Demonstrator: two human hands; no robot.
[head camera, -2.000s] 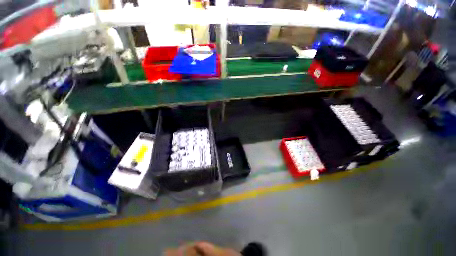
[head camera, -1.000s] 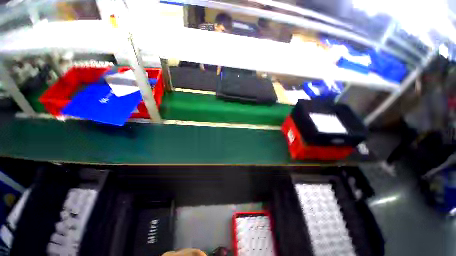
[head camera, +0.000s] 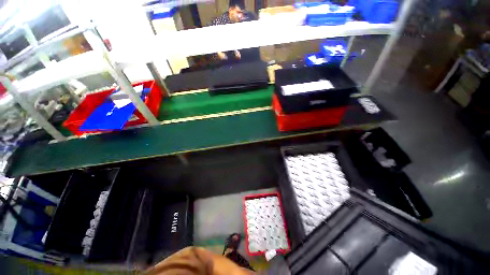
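Observation:
Neither of my hands can be made out. A large tilted black crate or lid (head camera: 349, 239) fills the lower right, cut off by the edge, with a white label or piece (head camera: 412, 264) on it. Behind it stands a black crate full of white units (head camera: 317, 185). A small red crate (head camera: 267, 223), also full of white units, stands on the floor to its left. A tan shape (head camera: 188, 262) at the bottom edge is blurred; I cannot tell if it is clothing or an arm.
A long dark green bench (head camera: 204, 134) carries a red crate with a blue sheet (head camera: 110, 115) and a black crate stacked on a red one (head camera: 311, 115). More black crates (head camera: 174, 220) stand under the bench. A person (head camera: 233, 15) sits behind the shelf. A foot (head camera: 232, 244) shows below.
The large black crate or lid has come into view at the lower right. The view has moved nearer the bench and shifted right since the oldest frame.

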